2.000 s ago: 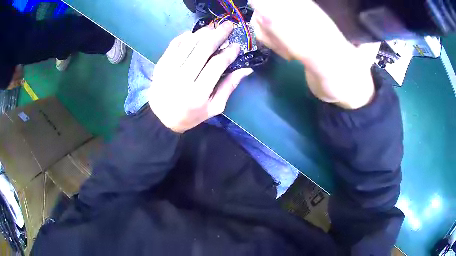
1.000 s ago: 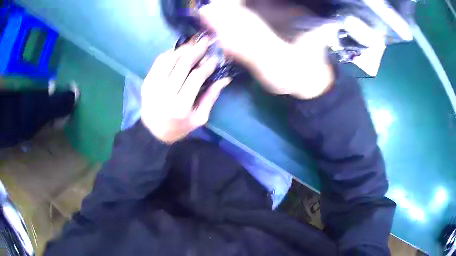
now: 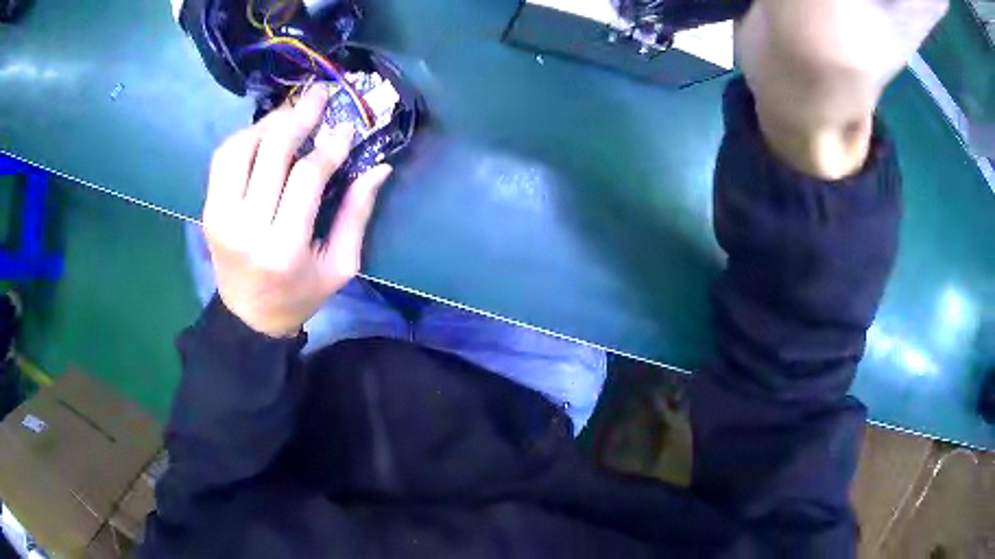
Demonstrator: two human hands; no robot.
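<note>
The black round base point(image 3: 406, 118) lies on the green bench with a silvery circuit board point(image 3: 347, 109) in it. Thin red, yellow, orange and purple wires point(image 3: 311, 52) run from the board to the camera housing point(image 3: 224, 44), black inside, at the top left. My left hand point(image 3: 286, 207) rests on the base and board, fingers over the board and thumb at the near side, holding it. My right hand point(image 3: 835, 66) is at the top right, by the screw box point(image 3: 698, 49). A dark object reaches to its fingers; what it grips is unclear.
The shiny green bench top point(image 3: 524, 229) runs across the view. A blue stool point(image 3: 38, 224) stands at the left on the green floor. Brown cartons point(image 3: 82, 448) lie at the lower left and lower right. A dark object is cut off at the right edge.
My right hand has moved away from the base to the right, beside the screw box. My left hand stays on the base. The view has turned, so the base shows further left.
</note>
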